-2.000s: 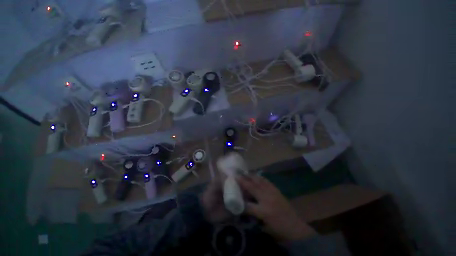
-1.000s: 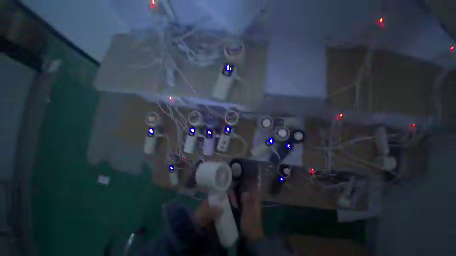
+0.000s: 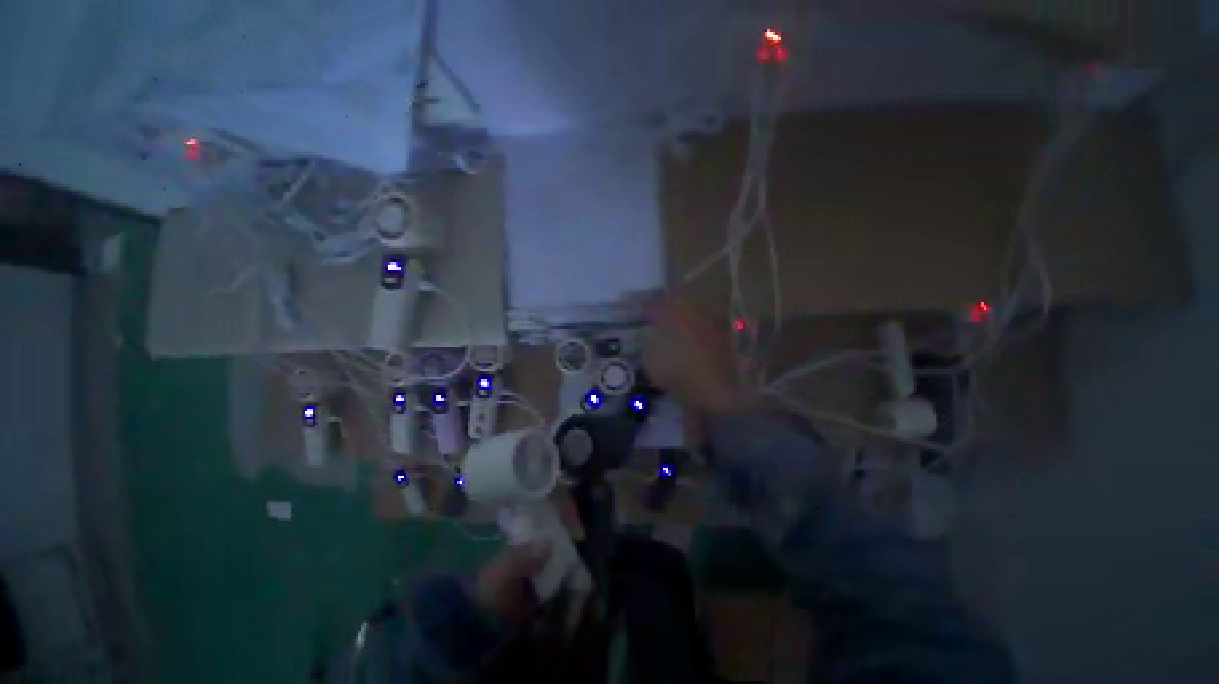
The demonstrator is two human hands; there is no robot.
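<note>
My left hand (image 3: 511,583), at the bottom centre, is closed around the handle of a white handheld fan (image 3: 511,468), its round head up. A black handheld fan (image 3: 596,444) stands close beside its right side; what holds it is hidden. My right hand (image 3: 695,354) is blurred and stretched forward over the shelf, near a white paper sheet (image 3: 583,227). I cannot tell whether its fingers hold anything. Beyond, a white fan with a blue-lit display (image 3: 390,301) lies on the upper tier.
Several fans with blue lights lie on the lower tiers, among them a lilac one (image 3: 444,414). White cables (image 3: 755,221) with red lights run over the cardboard sheet (image 3: 922,214). More white fans lie at right (image 3: 913,417). Green floor (image 3: 201,535) shows at left.
My right hand has moved from beside the white fan up and forward over the shelf. The white fan has shifted slightly left. The view has moved, showing more of the upper tier.
</note>
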